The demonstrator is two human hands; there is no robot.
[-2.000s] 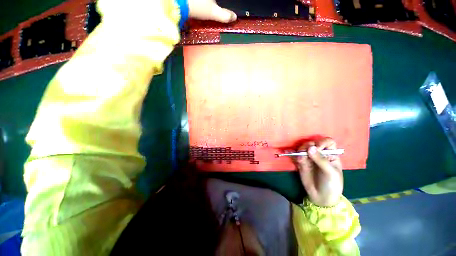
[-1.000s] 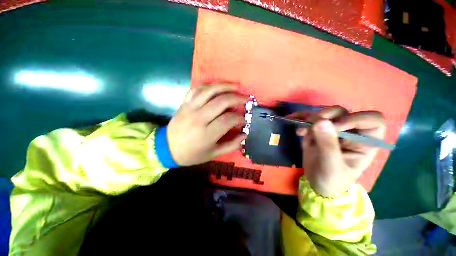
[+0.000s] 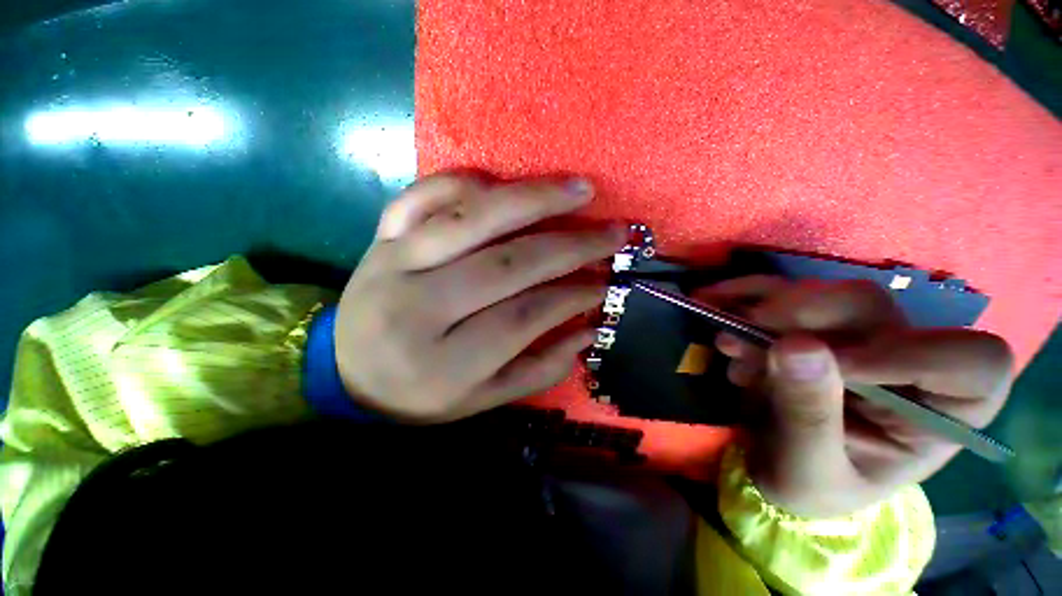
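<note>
A black circuit board [image 3: 666, 370] lies on the red mat [image 3: 699, 116], with silver parts [image 3: 609, 314] along its left short edge and a gold square on its face. My left hand [image 3: 478, 297] lies flat beside that edge, its fingertips touching or just over it. My right hand [image 3: 868, 390] holds silver tweezers [image 3: 745, 328], their tip on the board near the silver parts. I cannot tell whether a small part is in the tip. Rows of small black parts [image 3: 582, 437] lie at the mat's near edge, partly hidden by shadow.
The glossy green work surface [image 3: 210, 221] extends left of the mat, with bright reflections. A corner of red bubble wrap [image 3: 978, 18] shows at the top right. A blue band [image 3: 326, 367] is on my left wrist. My dark clothing fills the bottom middle.
My left hand has come down from the far row of boards, and a board now lies on the mat. My right hand has brought the tweezers onto it. The view has moved closer.
</note>
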